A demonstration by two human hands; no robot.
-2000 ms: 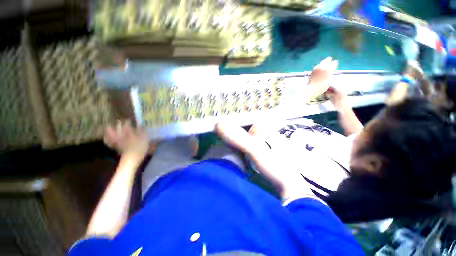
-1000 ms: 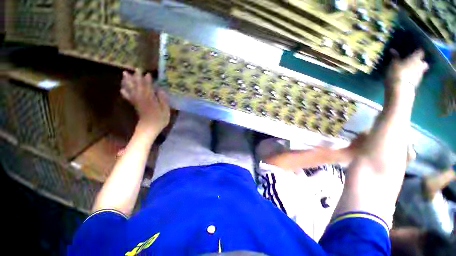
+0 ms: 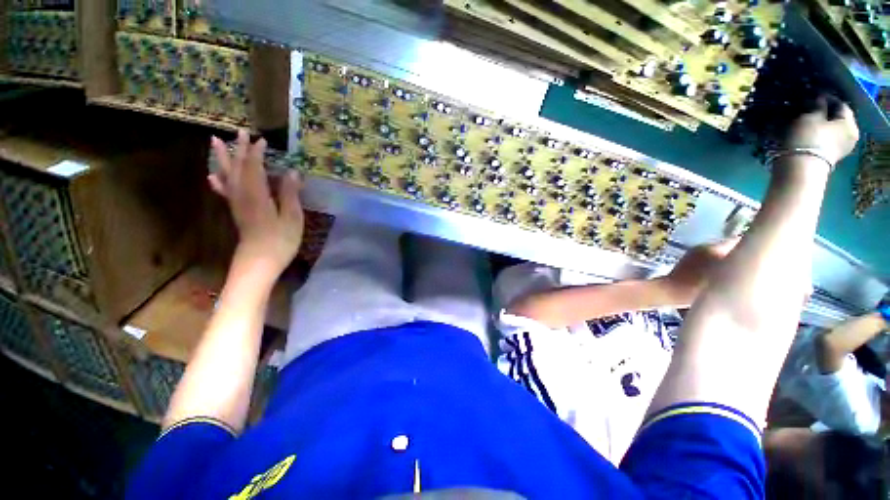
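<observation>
A tan PCB panel (image 3: pixel 488 161) with rows of small standing parts lies on the silver conveyor rail (image 3: pixel 439 223) across my lap. My left hand (image 3: pixel 256 200) is at the panel's left end by the rail, fingers spread and holding nothing visible. My right hand (image 3: pixel 823 132) reaches to the upper right, at the heap of loose black components (image 3: pixel 781 93) on the green mat (image 3: pixel 673 145). Its fingers touch the heap's edge; whether they hold a piece cannot be told.
Stacked tan panels (image 3: pixel 586 49) lie beyond the rail. Cardboard cartons (image 3: pixel 137 225) with boards stand at the left. A brownish component heap (image 3: pixel 871 176) is at the far right. A neighbour's forearm (image 3: pixel 605 301) reaches to the rail below my right arm; another person sits at the right edge.
Since two seconds ago my right hand has moved from near the rail out to the black heap. In the last second the view has shifted slightly and my right fingers have curled at the heap.
</observation>
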